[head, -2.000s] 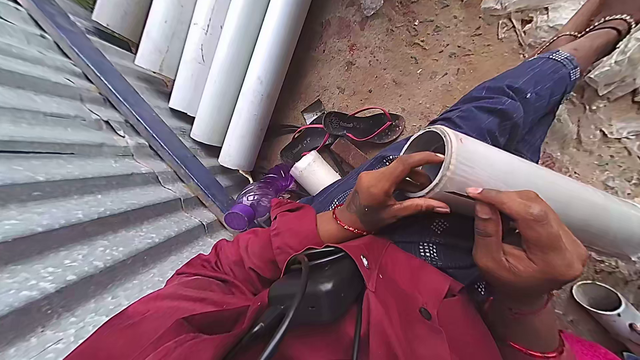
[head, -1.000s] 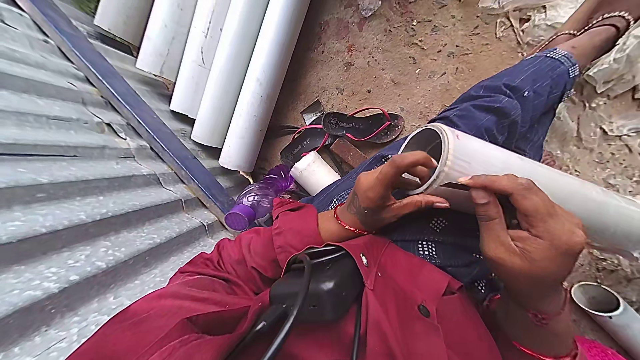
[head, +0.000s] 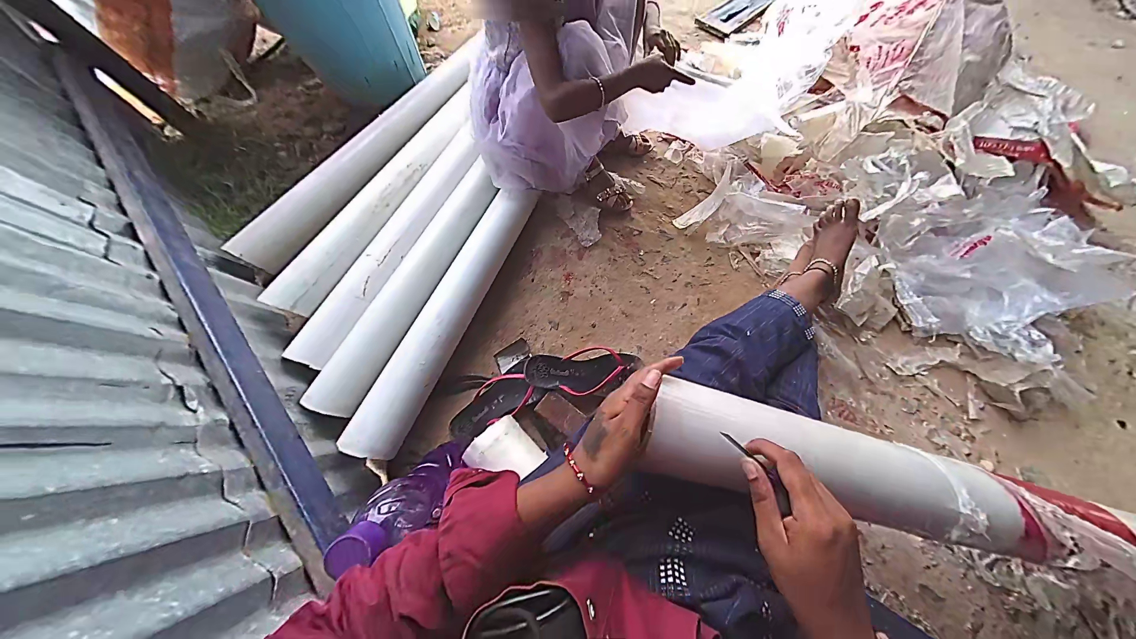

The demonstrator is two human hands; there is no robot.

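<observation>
A long white plastic pipe (head: 825,453) lies across my lap, its far part wrapped in clear and red plastic film. My left hand (head: 621,417) rests flat against the pipe's near end, fingers extended, covering the opening. In my right hand (head: 799,524) is a small dark-handled blade (head: 744,449), its thin tip over the pipe's side; whether it touches the surface I cannot tell. A short white pipe piece (head: 504,448) stands beside my left forearm.
Several white pipes (head: 444,328) lie side by side at left, next to a blue metal bar (head: 222,346) and corrugated sheeting (head: 98,417). A purple bottle (head: 399,506) and sandals (head: 577,371) are near my lap. Another person (head: 541,98) crouches ahead by plastic scraps (head: 941,222).
My left hand has left the inside of the pipe's rim and now lies flat over its end. My right hand with the blade is farther along the pipe. The view has tilted up.
</observation>
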